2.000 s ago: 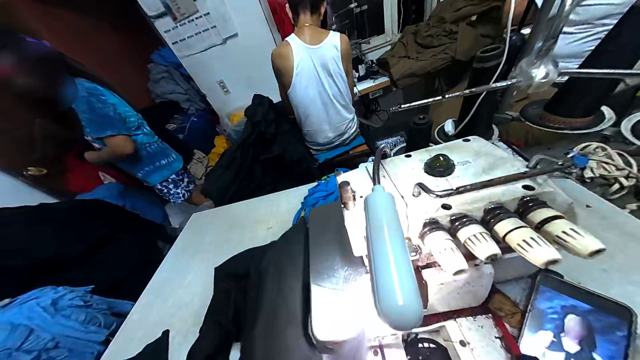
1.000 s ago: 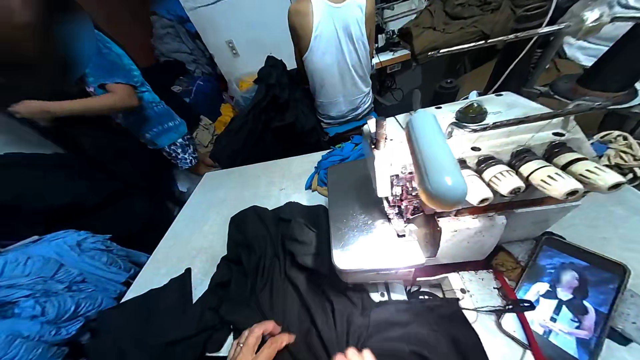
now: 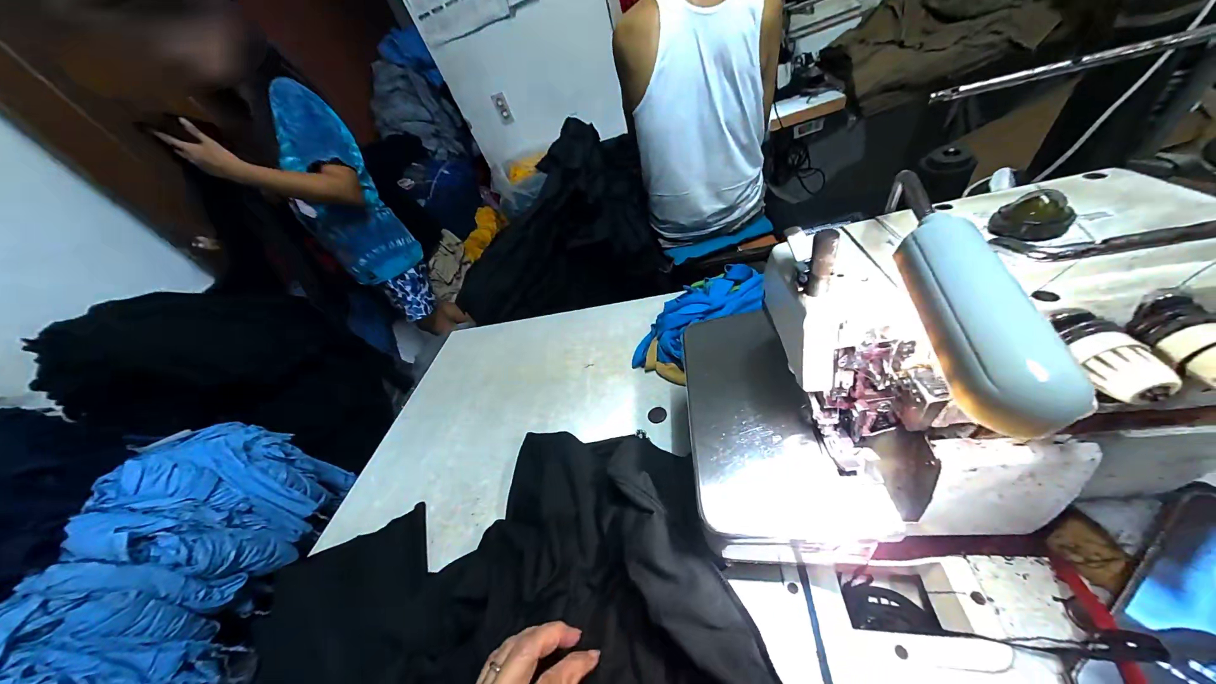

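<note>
My left hand (image 3: 540,655), with a ring on one finger, rests on black fabric (image 3: 608,541) at the bottom edge; its fingers are slightly bent, and whether they pinch the cloth is unclear. The fabric lies in loose folds over the white table (image 3: 513,380), left of and against an overlock sewing machine (image 3: 1007,484). Light falls on its metal cloth plate (image 3: 760,446) and needle area. A pale blue lamp (image 3: 993,328) hangs over the machine. My right hand is out of view.
Blue cloth (image 3: 712,309) lies behind the plate. Light-blue fabric (image 3: 180,532) and black cloth (image 3: 209,370) are piled at left. A person (image 3: 708,123) in a white tank top sits behind the table; another person (image 3: 342,199) reaches at upper left. A phone (image 3: 1178,579) lies at right.
The black fabric has shifted off the machine's front, where it lay a second ago. My right hand, partly visible then, is out of frame. The person at left has raised an arm.
</note>
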